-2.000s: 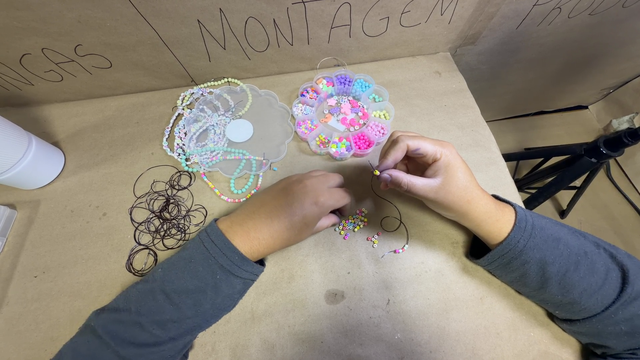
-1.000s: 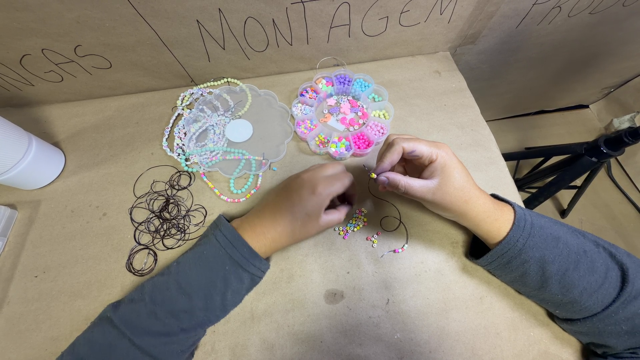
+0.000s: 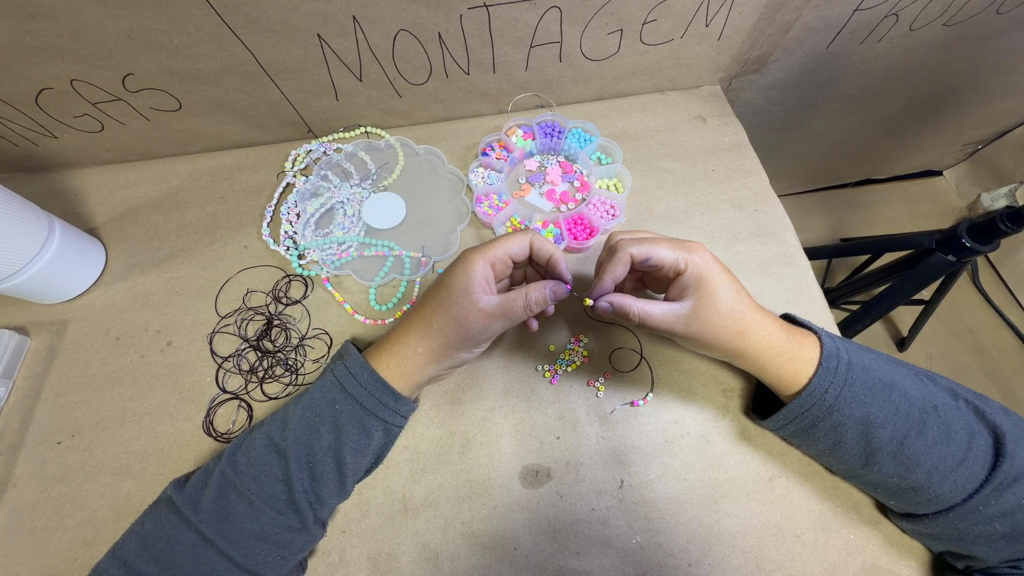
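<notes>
Between thumb and finger my left hand [image 3: 516, 292] pinches a small magenta bead [image 3: 569, 288] at the tip of a dark cord. My right hand [image 3: 680, 292] pinches the same cord [image 3: 652, 360] just beside a yellow bead [image 3: 589, 302] threaded on it. From there the cord loops down to the table and ends in a short row of pink, white and green beads [image 3: 642, 400]. Below my hands lie a loose pile of small colourful beads [image 3: 566, 358] and a smaller group [image 3: 598, 385]. Beyond them stands a flower-shaped bead box [image 3: 624, 196] with filled compartments.
A clear scalloped lid [image 3: 436, 172] carries strung bead strands [image 3: 276, 200]. Coils of dark cord [image 3: 264, 344] lie at the left, near a white bottle [image 3: 56, 256] and a clear plastic case [image 3: 8, 360]. A black tripod [image 3: 936, 248] stands beyond the table's right edge.
My left hand has moved from the loose bead pile up and right to the cord end by my right hand, and now holds a magenta bead there. My right hand has stayed about in place.
</notes>
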